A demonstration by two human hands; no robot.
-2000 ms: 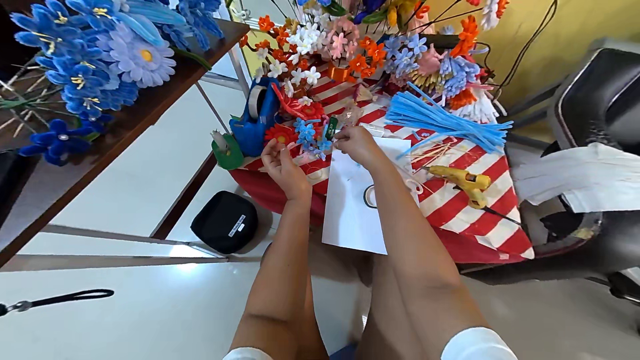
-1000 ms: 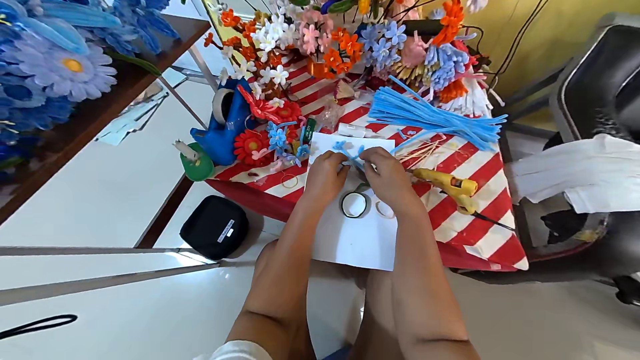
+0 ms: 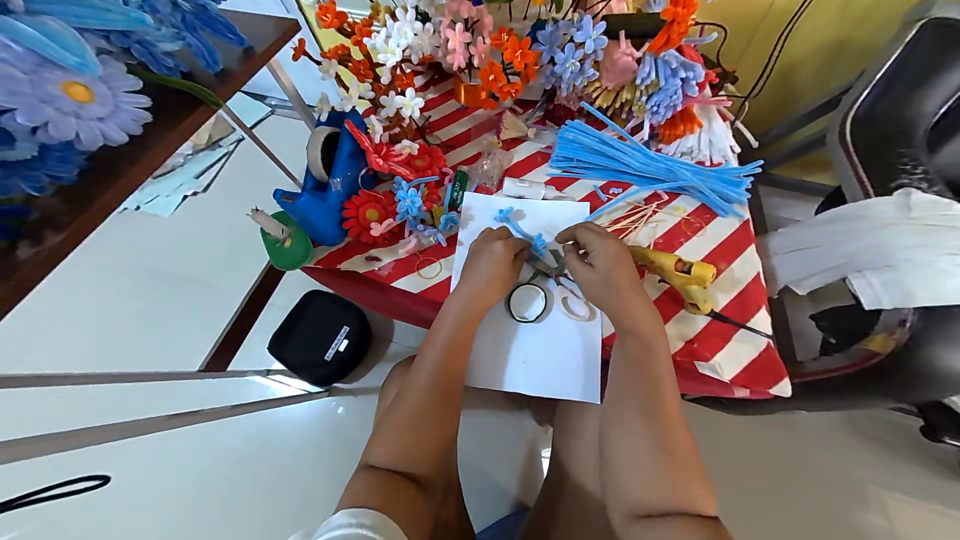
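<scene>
Over a white sheet of paper (image 3: 532, 367), my left hand (image 3: 491, 262) has its fingers closed near a small blue pipe-cleaner piece (image 3: 538, 244); whether it grips the piece is hard to tell. Another small blue piece (image 3: 506, 217) shows just above that hand. My right hand (image 3: 596, 259) is to the right with fingertips bent together; what they hold, if anything, is too small to make out. Below and between the hands lie a roll of tape (image 3: 527, 303) and scissors with pale pink handles (image 3: 574, 304), their blades partly hidden.
A yellow glue gun (image 3: 679, 274) lies right of the paper. Behind are a bundle of blue pipe cleaners (image 3: 645, 165) and a white tube (image 3: 525, 188). A blue tape dispenser (image 3: 330, 199), red flowers (image 3: 371, 214) and a green spool (image 3: 286, 244) stand left.
Two seconds ago both hands were at the far edge of the paper, the left by the red flowers; they are now over the paper. Since one second ago, the hands have moved apart.
</scene>
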